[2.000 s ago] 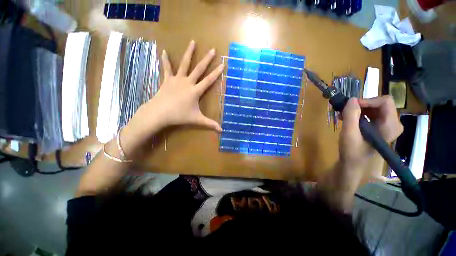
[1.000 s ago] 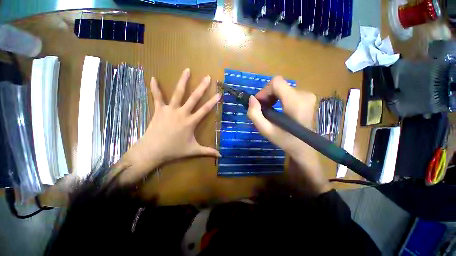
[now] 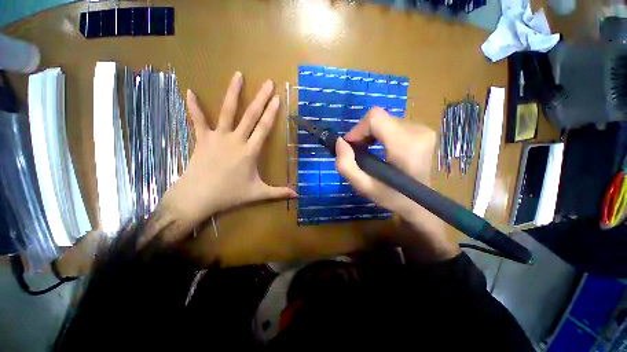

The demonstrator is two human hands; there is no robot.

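A blue solar cell panel [image 3: 326, 182] with silvery lines lies flat on the brown table. A thin edge ribbon [image 3: 288, 155] runs along its left edge. My right hand [image 3: 392, 165] holds the black soldering iron [image 3: 426, 196] like a pen over the panel, its tip at the upper part of the left edge. My left hand [image 3: 223, 155] lies on the table left of the panel with fingers spread and holds nothing; its thumb tip reaches the panel's lower left edge. Part of the panel's right side is hidden under my right hand.
Long tabbing ribbons [image 3: 151, 130] and white strips [image 3: 106, 144] lie at left, with more white strips [image 3: 51, 151] beyond. A dark cell piece [image 3: 127, 22] is at upper left. Short ribbons [image 3: 458, 134], a white strip [image 3: 489, 151], a sponge [image 3: 526, 122] and crumpled tissue [image 3: 519, 31] are at right.
The iron has moved from the panel's right edge across to its left edge, and its tip is now slightly lower there than a second ago. My left hand stays spread. The view has shifted.
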